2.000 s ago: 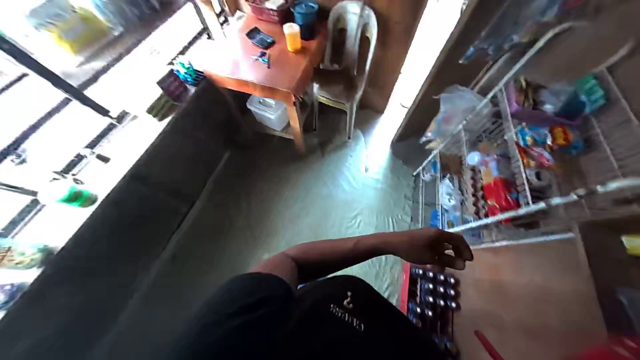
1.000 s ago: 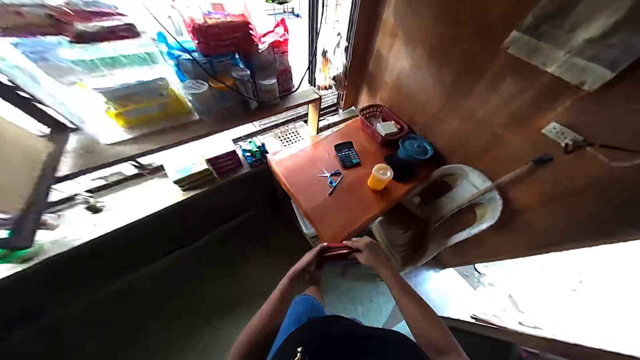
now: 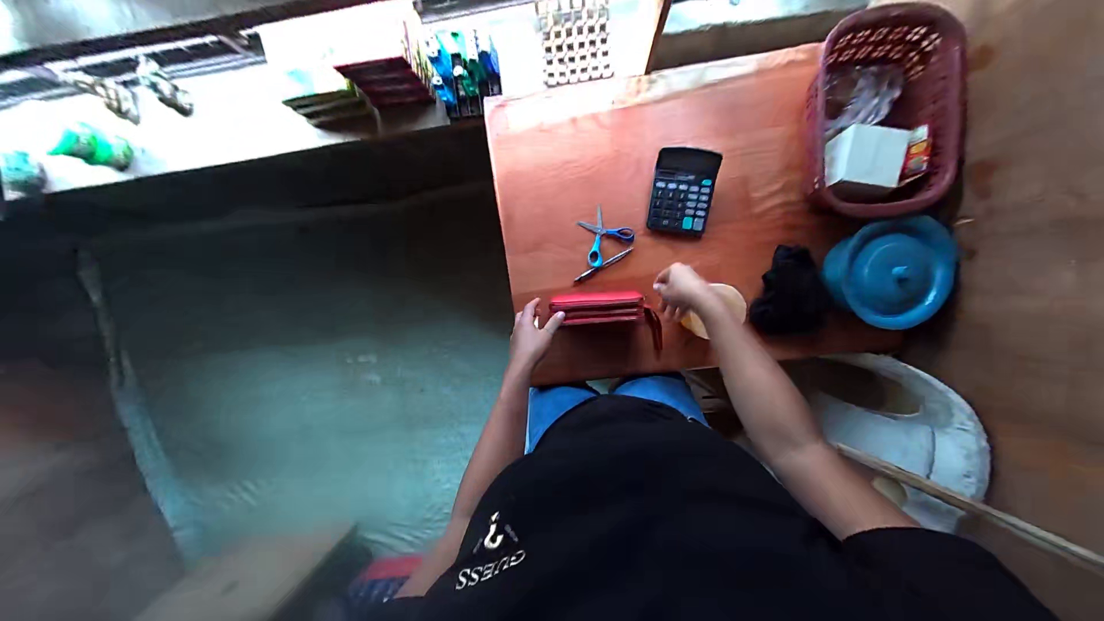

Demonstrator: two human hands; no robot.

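A red zip wallet (image 3: 597, 308) with a wrist strap lies at the front edge of the reddish wooden table (image 3: 552, 172). My left hand (image 3: 532, 335) grips its left end, thumb on the near side. Just past its right end is my right hand (image 3: 680, 289), fingers curled; whether it pinches the zip or strap is unclear. Partly under my right forearm stands a yellowish round container (image 3: 729, 302). Beyond the wallet lie blue-handled scissors (image 3: 597, 246), a pen (image 3: 604, 265) and a black calculator (image 3: 683, 191).
On the table's right are a maroon plastic basket (image 3: 956, 112) with a white box, a blue lidded pot (image 3: 901, 272) and a black cloth (image 3: 789, 289). A white plastic chair (image 3: 957, 423) stands at the lower right. A ledge with goods runs along the upper left.
Both hands were together on the red wallet one second ago; now my right hand is apart from my left, at the wallet's right side. The view has moved closer to the table.
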